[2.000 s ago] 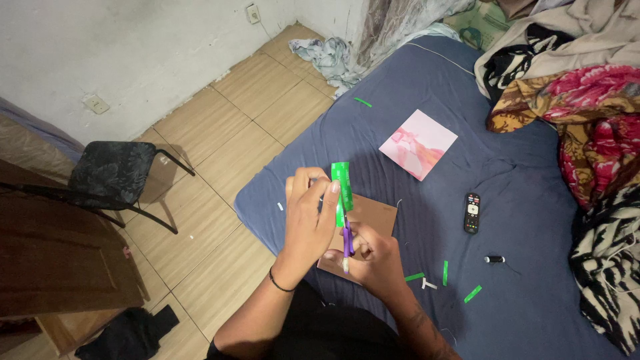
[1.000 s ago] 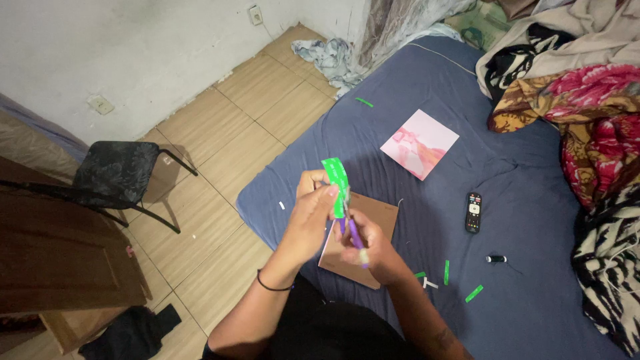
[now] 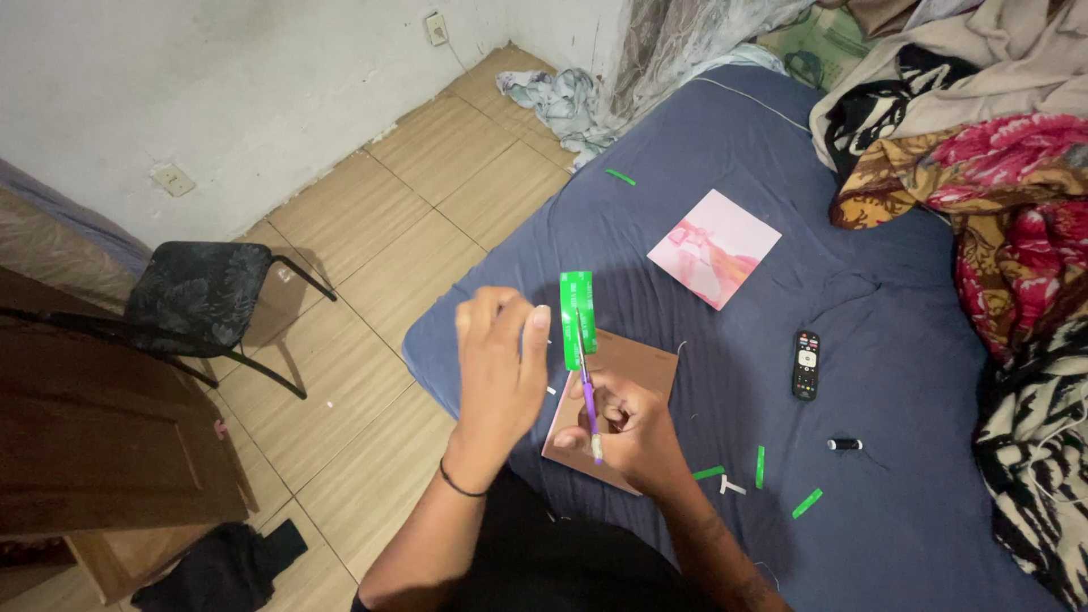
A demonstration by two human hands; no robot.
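My right hand (image 3: pixel 625 425) grips a pair of scissors with purple handles (image 3: pixel 589 408), whose blades lie along a green printed strip (image 3: pixel 577 319). The strip stands upright at the blades, above the top edge of a brown card or booklet (image 3: pixel 642 361). My left hand (image 3: pixel 503 365) is raised just left of the strip, its fingers slightly bent; a narrow gap shows between its thumb and the strip. Narrow green pieces (image 3: pixel 760 467) and a small white scrap (image 3: pixel 731 485) lie on the blue bed sheet to the right of my right forearm.
On the bed (image 3: pixel 892 297) are a pink and white card (image 3: pixel 716 249), a black remote control (image 3: pixel 806 365) and a spool of black thread (image 3: pixel 845 444). Patterned blankets (image 3: pixel 1020 187) are heaped at the right. A black chair (image 3: pixel 200 297) stands on the tiled floor at the left.
My left hand held the green strip in the earlier frames; now it is apart from it, to the left. The scissors have turned more upright, with the strip at their blades.
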